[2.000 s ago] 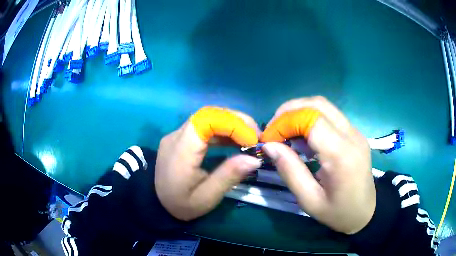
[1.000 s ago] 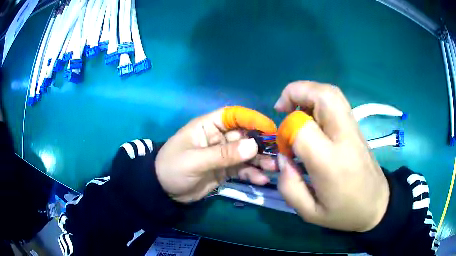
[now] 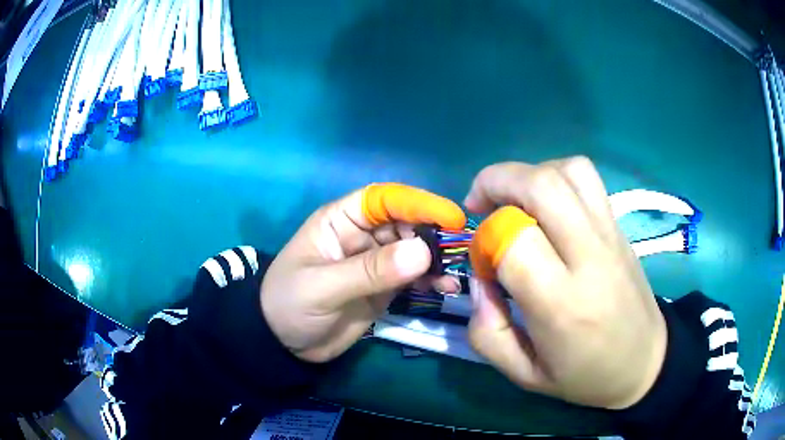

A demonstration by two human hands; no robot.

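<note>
My left hand [image 3: 344, 266], with an orange cot on its index finger, pinches a small black connector housing [image 3: 428, 247] between thumb and index finger. Thin coloured wires [image 3: 454, 245], red, blue, yellow and white among them, run from the housing towards my right hand. My right hand [image 3: 559, 284], also with an orange cot, has thumb and index finger closed around these wires. The wire tips inside the housing are hidden. White cable lengths [image 3: 647, 203] with blue connectors [image 3: 689, 238] stick out beyond my right hand. Another white length [image 3: 430, 335] lies under my hands.
A fanned pile of white harnesses [image 3: 163, 43] with blue connectors lies on the green bench [image 3: 284, 112] at the far left. More white lengths [image 3: 772, 146] lie at the right edge. A printed white paper [image 3: 297, 424] shows at the bench's near edge.
Both hands first met at the fingertips, then moved slightly apart. The housing and coloured wires now show between them. A second white length has come into view beyond my right hand.
</note>
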